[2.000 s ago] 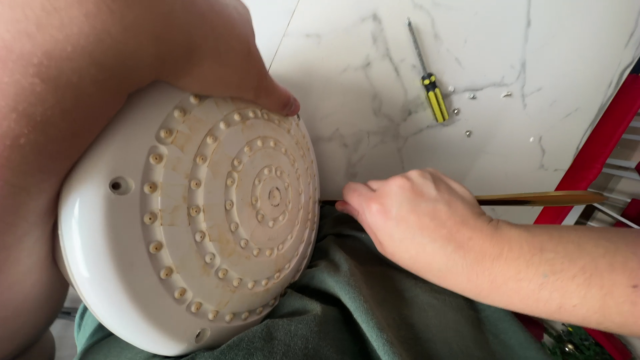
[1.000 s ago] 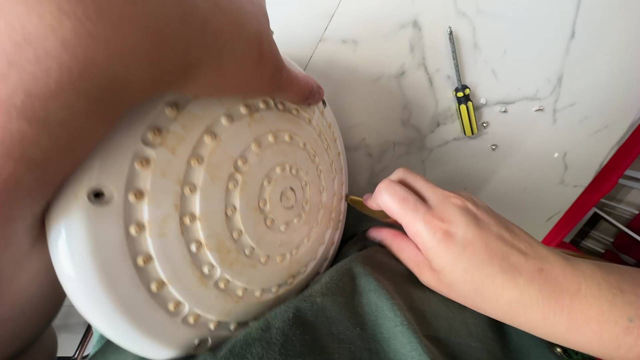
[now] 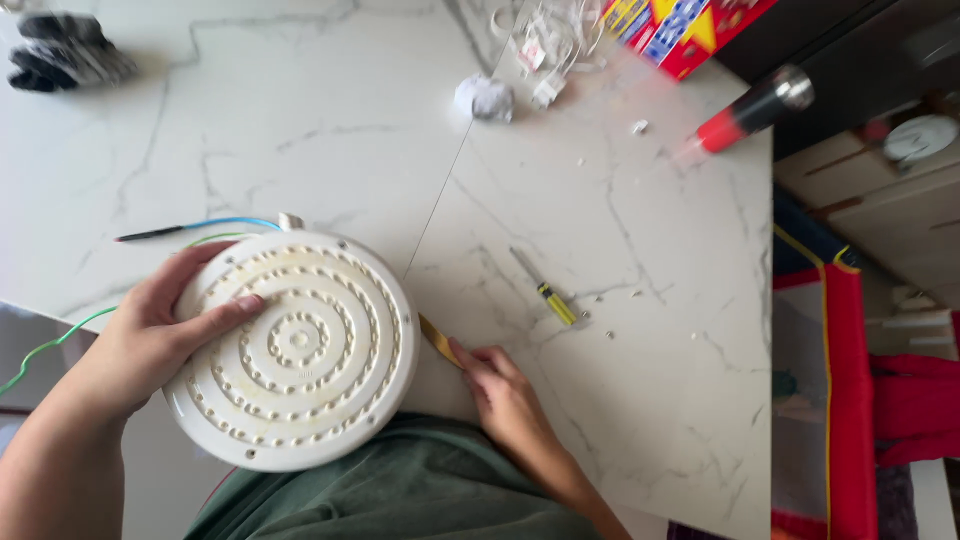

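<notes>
A round white plastic shower head face (image 3: 300,339) with rings of small nozzles, or a similar perforated disc, rests tilted near my lap. My left hand (image 3: 176,322) grips its left edge, thumb over the front. My right hand (image 3: 499,379) pinches a flat, brass-coloured strip-like tool (image 3: 439,341), whose far end meets or passes behind the disc's right edge; the contact is hidden. Blue and green wires (image 3: 232,220) come from behind the disc, the blue one ending in a black sleeve. A yellow and black screwdriver (image 3: 555,301) lies on the marble-patterned table, beside several small screws (image 3: 609,334).
Toward the far side are a crumpled white lump (image 3: 486,99), tangled white cables (image 3: 555,45), a red and yellow box (image 3: 682,34) and a black and red cylinder (image 3: 742,112). Dark bundled fabric (image 3: 67,52) lies far left. A red-framed mesh enclosure (image 3: 844,390) stands beyond the table's right edge.
The view has pulled back widely. My left hand now holds the disc by its left edge, thumb on the nozzle face; earlier its thumb was at the upper right rim.
</notes>
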